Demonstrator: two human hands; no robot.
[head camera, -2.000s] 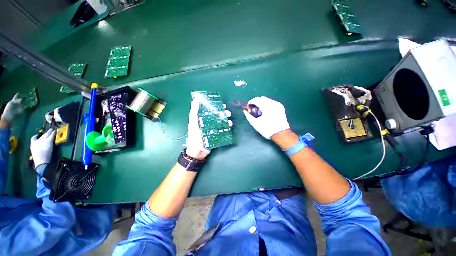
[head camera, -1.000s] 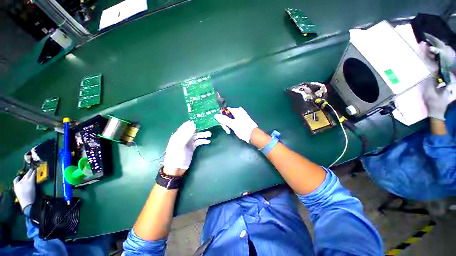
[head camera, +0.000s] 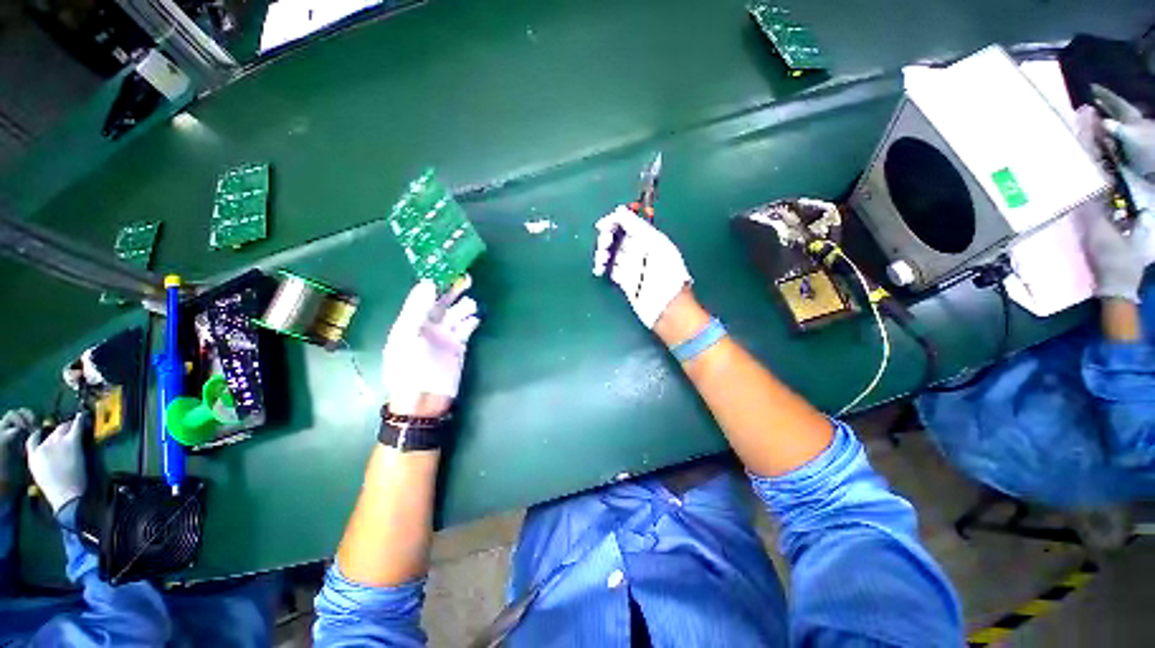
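A green circuit board panel (head camera: 435, 228) is tilted, its near end at the fingertips of my left hand (head camera: 428, 344). My left hand wears a white glove and holds the panel by that end. My right hand (head camera: 643, 268), also gloved, is closed around the side cutters (head camera: 650, 187), whose metal jaws point away from me, well right of the panel. The handles are mostly hidden in my palm. A small pale scatter of clippings (head camera: 541, 227) lies on the green bench (head camera: 545, 418) between the panel and the cutters.
To the left are a solder reel (head camera: 302, 309), a black component tray (head camera: 228, 342), a blue tube (head camera: 171, 380) and a black fan (head camera: 152, 525). To the right are a soldering stand (head camera: 811, 294) and a grey box (head camera: 937, 190). Other panels (head camera: 241, 205) lie farther back. Gloved people work on both sides.
The panel has moved left and tilted, now held at its near end by my left hand. My right hand has moved right with the cutters, away from the panel, uncovering the clippings.
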